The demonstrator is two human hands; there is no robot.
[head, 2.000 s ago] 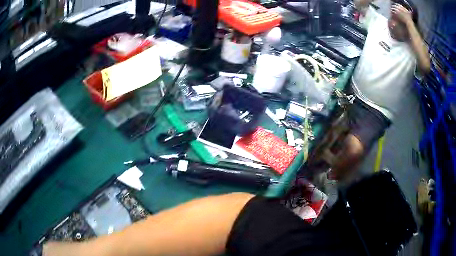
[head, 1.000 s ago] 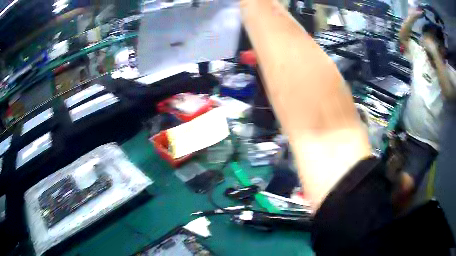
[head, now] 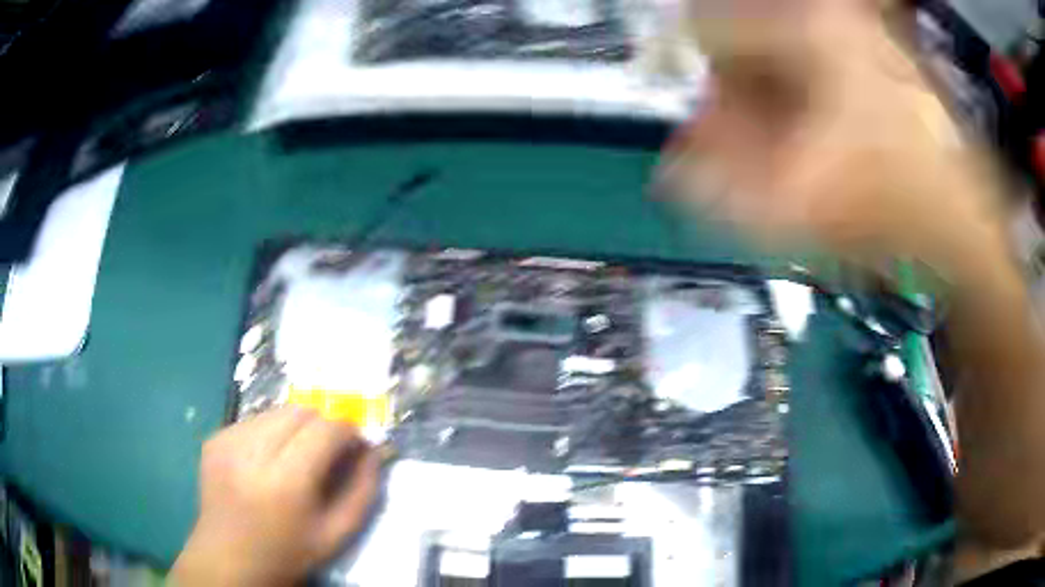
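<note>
An opened laptop base (head: 504,367) lies on the green mat, with a dark motherboard (head: 516,401) across its upper part and a silvery lower plate. Yellow-orange tape (head: 342,407) shows at the board's left. My left hand (head: 287,493) is at the base's left edge just below the tape, fingers curled; whether it holds anything is hidden. My right hand (head: 791,138) is raised at the upper right, above and beyond the base, strongly blurred; its fingertips and any held thing cannot be made out.
A dark spare board (head: 493,32) lies on a silvery-white wrapped slab (head: 458,92) at the back. A white flat piece (head: 60,275) is at the left. A black rod-like tool (head: 900,424) and a green strip (head: 920,344) are at the right, partly behind my right forearm.
The view has swung left and down onto the opened base. My left hand has come into view. My right arm, stretched upward before, is now bent, with its hand over the back of the mat.
</note>
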